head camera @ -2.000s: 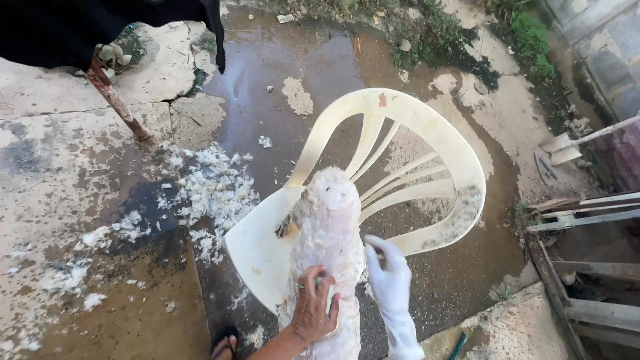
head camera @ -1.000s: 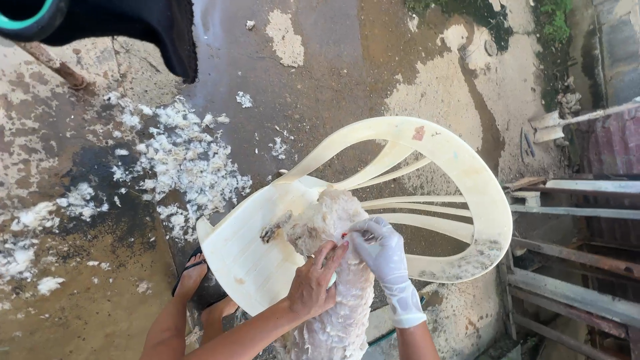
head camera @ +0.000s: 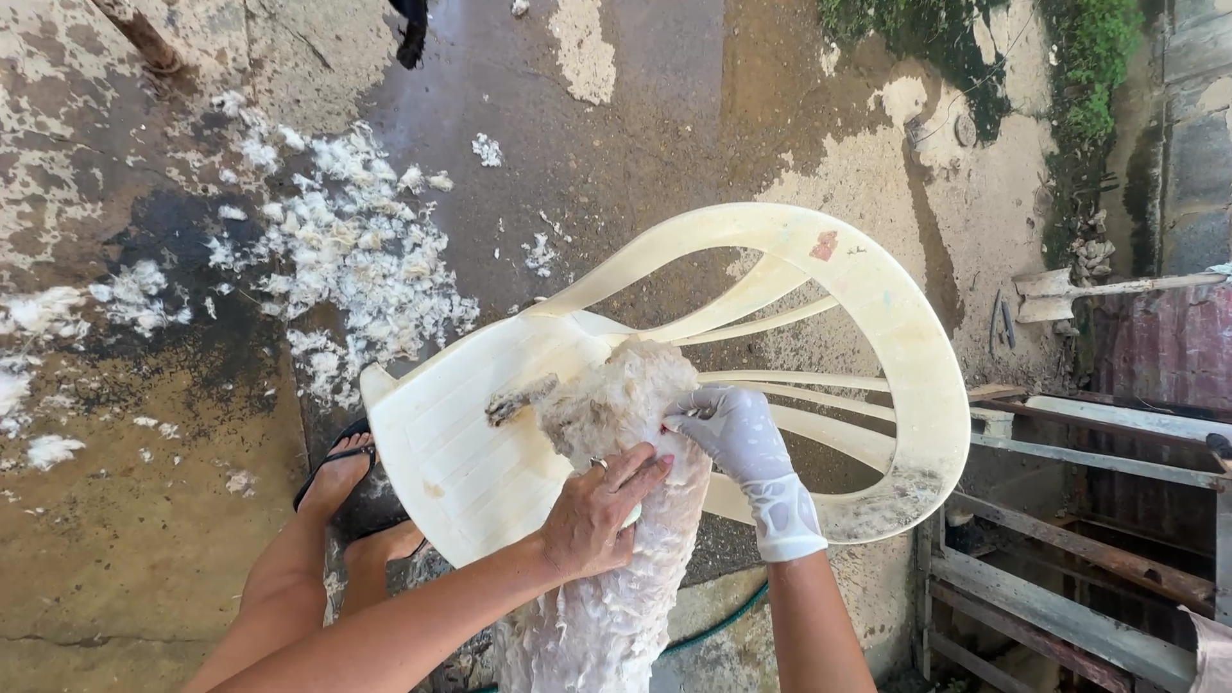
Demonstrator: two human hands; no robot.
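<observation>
A long, pale, partly plucked carcass (head camera: 654,500), apparently a bird's, lies over the seat of a cream plastic armchair (head camera: 462,433). Its far end carries matted whitish down, and a dark grey, rough part sticks out to the left. My left hand (head camera: 606,510), bare with a ring, grips the carcass's upper side with curled fingers. Just right of it, my right hand (head camera: 736,433) wears a white glove and pinches at the surface beside a small red spot. The fingertips of both hands are close together. Whether the glove holds any down cannot be told.
White feathers (head camera: 356,250) are strewn over the wet concrete floor (head camera: 664,125) on the left. Feet in black flip-flops (head camera: 342,462) stand left of the chair. A metal and wood frame (head camera: 1059,568) is at lower right, with a long-handled tool (head camera: 1049,294) above it. A green hose (head camera: 722,621) runs behind the carcass.
My gloved right hand, beside the carcass with fingers raised two seconds ago, now pinches its surface. My left hand has moved toward the carcass's far end. The black cloth has mostly left the view.
</observation>
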